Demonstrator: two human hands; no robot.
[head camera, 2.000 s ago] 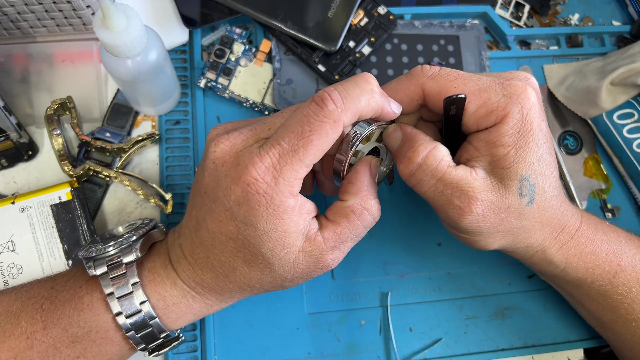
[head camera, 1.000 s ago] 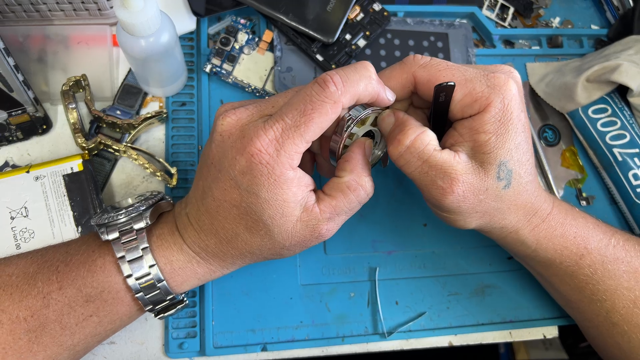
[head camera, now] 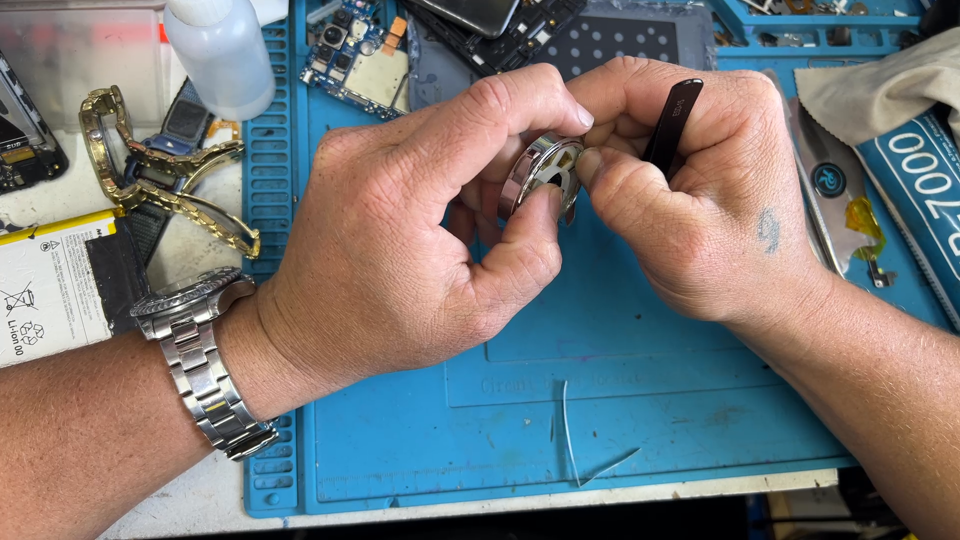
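My left hand (head camera: 427,217) grips a round, shiny metal watch case (head camera: 529,169) between thumb and fingers, tilted on edge above the blue silicone work mat (head camera: 637,375). Pale and gold-coloured parts show inside the case. The thumb presses at its inner face. My right hand (head camera: 697,187) meets the case at its right side, thumb and fingertips pinched together. From that hand sticks up the black end of a tool, likely tweezers (head camera: 673,124); its tip is hidden by the fingers. A steel-bracelet wristwatch (head camera: 206,360) is on my left wrist.
Left of the mat lie a gold watch bracelet (head camera: 101,150), a battery (head camera: 56,285) and a translucent bottle (head camera: 221,60). Behind my hands are a circuit board (head camera: 367,67) and phone parts (head camera: 465,11). A blue adhesive tube (head camera: 919,195) and grey cloth (head camera: 877,94) lie right; thin clear strands (head camera: 568,427) lie in front.
The view has shifted slightly. Both hands stay together at the watch case, and the black tool now stands more upright in my right hand than two seconds ago.
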